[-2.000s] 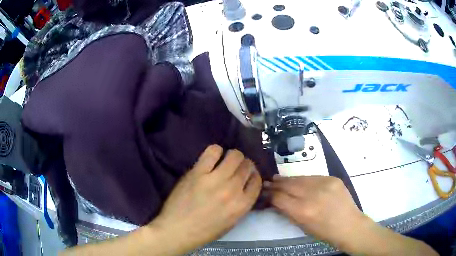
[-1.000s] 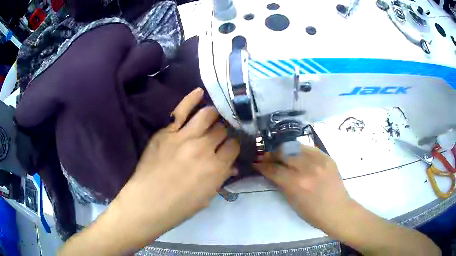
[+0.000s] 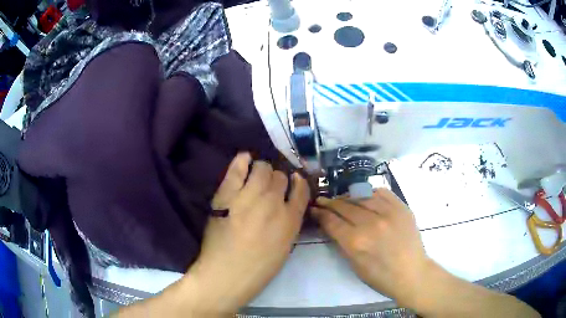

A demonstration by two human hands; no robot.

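The dark plum garment body [image 3: 112, 143] lies bunched over the left of the table, with its plaid part [image 3: 189, 46] at the top. The white sewing machine [image 3: 397, 115] stands right of it. My left hand [image 3: 254, 217] grips the fabric just left of the needle area, fingers bent over folds. My right hand [image 3: 366, 233] pinches the fabric edge with thumb and finger close in front of the presser foot area [image 3: 324, 183]. The foot and needle are mostly hidden by the machine head and fingers. A short piece of the dark binding strip [image 3: 395, 181] shows behind my right hand.
Snips with red and orange-yellow handles [image 3: 546, 227] lie on the table at the right. A measuring tape [image 3: 347, 308] runs along the table's front edge. A grey machine part [image 3: 9, 164] stands at the far left. Something blue [image 3: 12, 282] is at the lower left.
Since the oldest frame, both hands have moved up to the needle area. Since the middle frame, my left hand has come down and slightly right. The strip is now mostly covered by my right hand.
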